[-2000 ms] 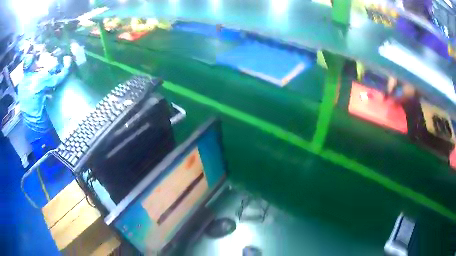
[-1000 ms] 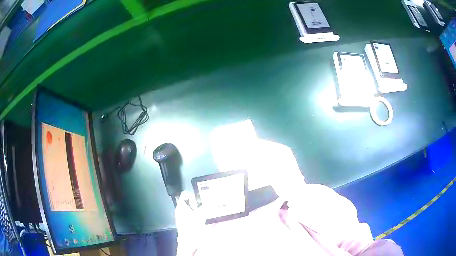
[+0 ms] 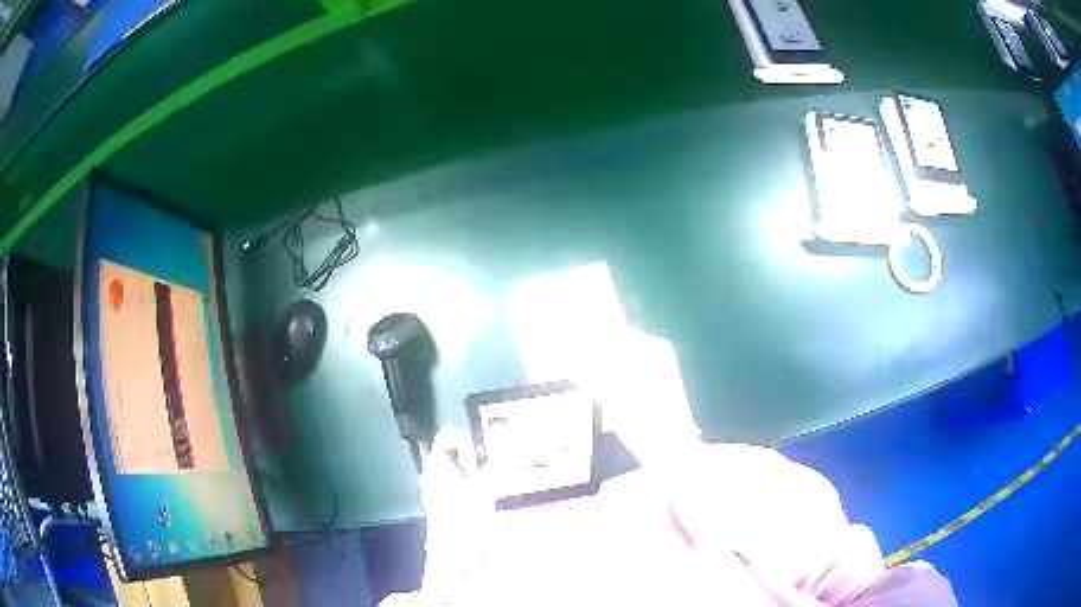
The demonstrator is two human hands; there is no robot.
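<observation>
An e-reader (image 3: 533, 441) with a black frame and a lit pale screen is close in front of me, slightly tilted. My left hand (image 3: 448, 468), washed out by glare, is at its left edge and holds it. My right hand (image 3: 646, 385) is a white glare shape to the right of the e-reader; its fingers cannot be made out. A bright white packing piece (image 3: 563, 308) lies beyond the e-reader and merges with my right hand in the glare. A black barcode scanner (image 3: 404, 370) lies left of it, handle towards me, its lower end beside my left hand.
A monitor (image 3: 166, 379) stands at the left, with a mouse (image 3: 305, 338) and coiled cable (image 3: 318, 249) beside it. At the right are e-readers on white pieces (image 3: 928, 148), another large bright one (image 3: 849, 178) and a white ring (image 3: 915, 259). A green bar crosses behind.
From a wider view of the monitor and shelf, the camera has turned down to the bench. Over the last second the e-reader and hands have barely moved.
</observation>
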